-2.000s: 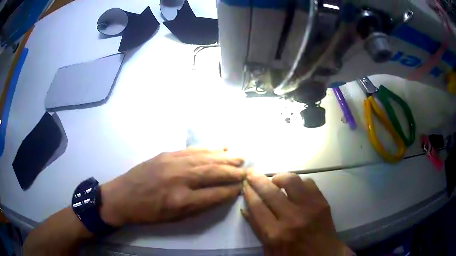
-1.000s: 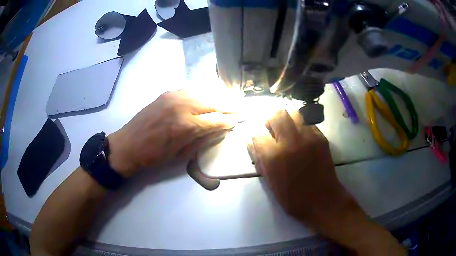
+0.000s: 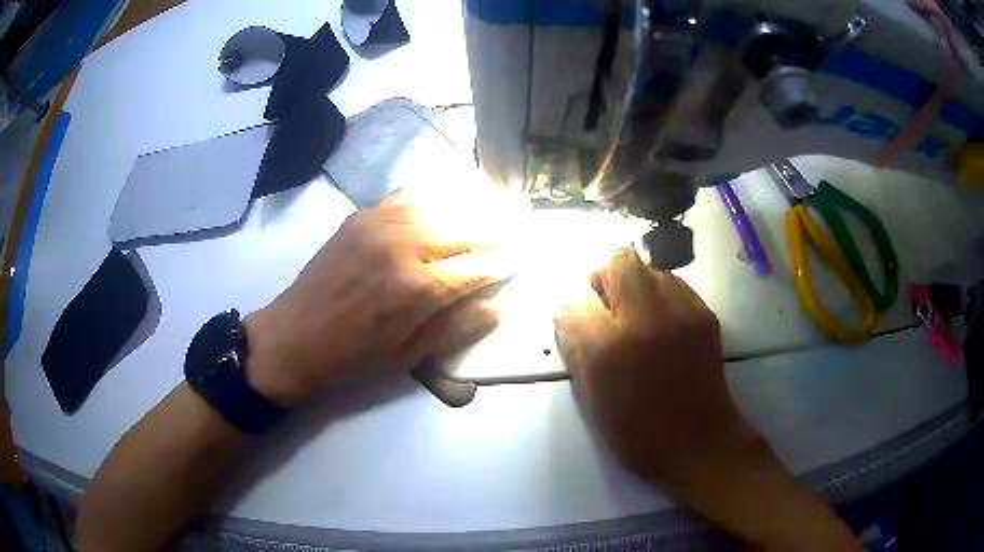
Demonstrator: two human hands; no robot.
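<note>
My left hand (image 3: 378, 291) lies flat, fingers pointing right, just left of the needle area of the white sewing machine (image 3: 572, 97). My right hand (image 3: 642, 345) is bent close to the needle area from the right, fingertips in the glare. The work under the fingertips is washed out, so I cannot tell what either hand grips. A grey panel (image 3: 383, 151) lies behind my left hand and runs towards the machine head. It touches a dark piece (image 3: 300, 146). The bed slide cover (image 3: 507, 363) shows between my hands, with a brown-grey rounded tab (image 3: 451, 390) at its left end.
A light grey panel (image 3: 192, 185) and a dark panel (image 3: 95, 323) lie at the left. Curled black and grey pieces (image 3: 305, 67) lie at the back. A purple tool (image 3: 742, 226) and scissors with yellow and green handles (image 3: 829, 264) lie right of the machine head.
Both hands have moved from the table's front up to the needle area, uncovering the bed cover. The grey panel has shifted left behind the head, and a dark piece now lies against the light grey panel.
</note>
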